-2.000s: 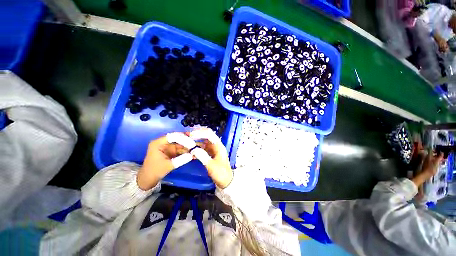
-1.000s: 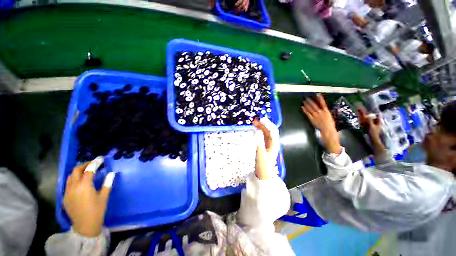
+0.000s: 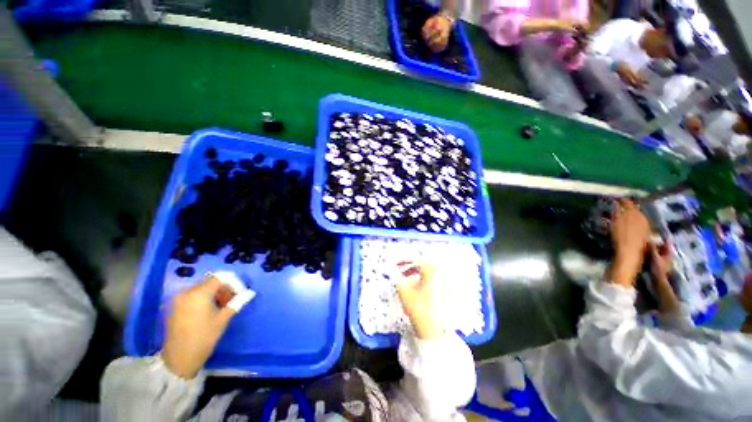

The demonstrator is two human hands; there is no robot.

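My left hand (image 3: 195, 319) is over the front part of the large blue tray (image 3: 336, 330), its white-covered thumb and finger pinched together; whether a piece is between them cannot be told. Black housings (image 3: 251, 213) lie heaped in that tray beyond the hand. My right hand (image 3: 418, 298) is over the white ring inserts (image 3: 463, 288) in the lower right tray, fingertips down at the pieces; what it holds is not clear. Assembled pieces (image 3: 396, 173), black with white ovals, fill the upper right tray, which overlaps the edges of the other two trays.
A green conveyor belt (image 3: 206, 78) with a pale edge runs behind the trays, with small black parts (image 3: 528, 132) on it. A coated worker's hand (image 3: 629, 235) is at the right. Across the belt, another person's hand (image 3: 437, 31) is over a blue tray. A grey-white sleeve (image 3: 37, 321) is at left.
Since two seconds ago my hands have parted from over the left tray. Since one second ago my left thumb and finger have closed, and my right hand has come lower onto the white pieces. The view has shifted.
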